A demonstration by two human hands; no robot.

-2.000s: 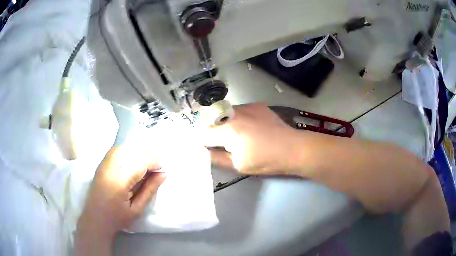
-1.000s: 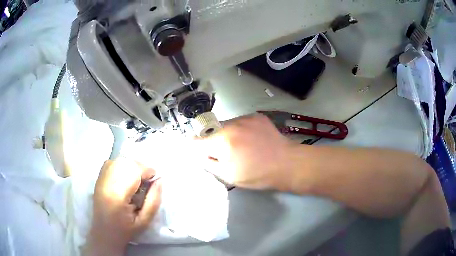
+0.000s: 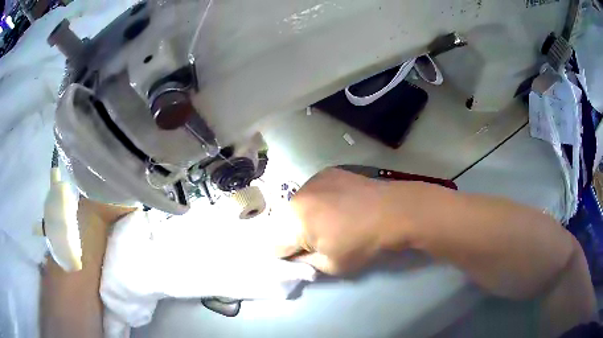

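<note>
A white fabric piece [image 3: 211, 257], overexposed by glare, lies across the machine bed below the presser foot area, its left part hanging in folds. My right hand [image 3: 337, 218] is closed on its right end, fingertips lost in glare. My left forearm [image 3: 73, 290] rises at the left; my left hand [image 3: 109, 214] reaches behind the fabric near the lamp, its fingers hidden. The ribbed cream knob [image 3: 249, 202] and black tension dial [image 3: 233, 173] are between the hands. The needle cannot be made out.
The sewing machine head [image 3: 112, 145] spans the top left. The lamp [image 3: 63, 221] stands left. Thread snips [image 3: 420, 177] lie partly behind my right hand. A black rectangle [image 3: 387, 115] with a white loop [image 3: 377, 92] lies behind. White labels [image 3: 555, 109] hang right. A small oval piece [image 3: 223, 305] shows below the fabric.
My left hand has moved up behind the fabric, beside the lamp. The fabric now spreads sideways toward my right hand. The machine head appears lower and further left. The snips are more covered.
</note>
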